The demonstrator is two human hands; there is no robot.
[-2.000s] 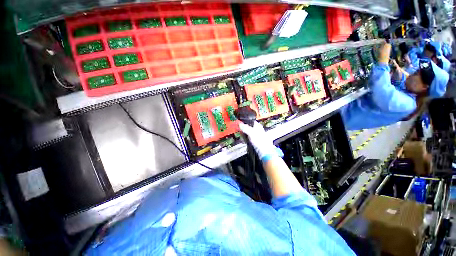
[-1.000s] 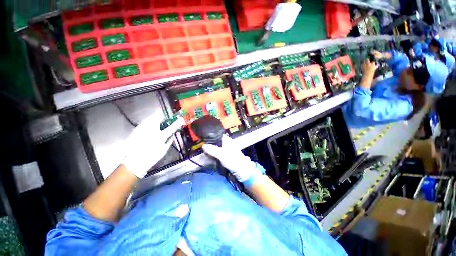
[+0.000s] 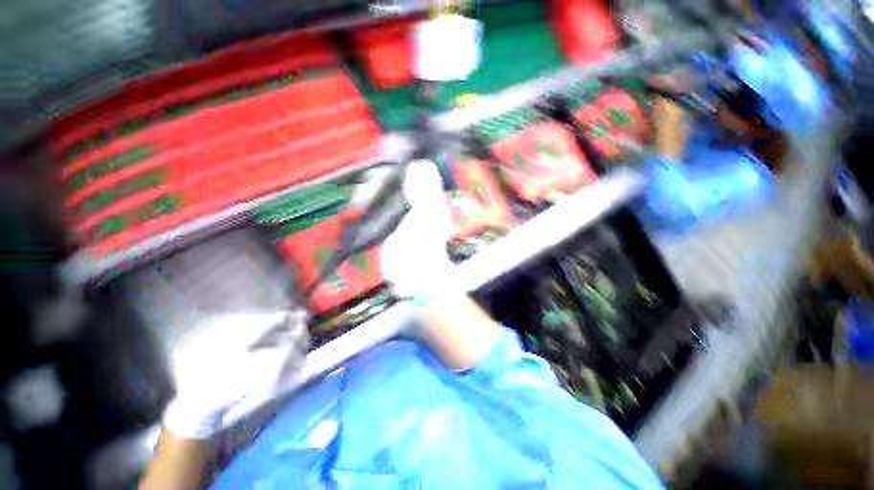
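The view is badly blurred. My right hand [image 3: 419, 244], in a white glove, is raised over the line of carriers and is closed on the dark barcode scanner [image 3: 433, 142], with its dark cord trailing down to the left. My left hand [image 3: 225, 368], also gloved, is low at the front edge of the silver plate [image 3: 192, 282]; something dark shows at its fingertips, too blurred to name. The nearest carrier holds a red cover sheet [image 3: 331, 258] just left of my right hand, partly behind the cord. Its small modules are smeared.
A red compartment tray [image 3: 230, 134] is on the shelf edge, with green boards in some cells. More carriers with red sheets [image 3: 541, 161] run along the railed conveyor to the right. A black bin [image 3: 661, 258] with boards is below. A person in blue [image 3: 714, 191] is at the right.
My right hand has moved up and forward with the scanner. My left hand has moved down and left, away from the nearest carrier. The whole view has shifted and blurred.
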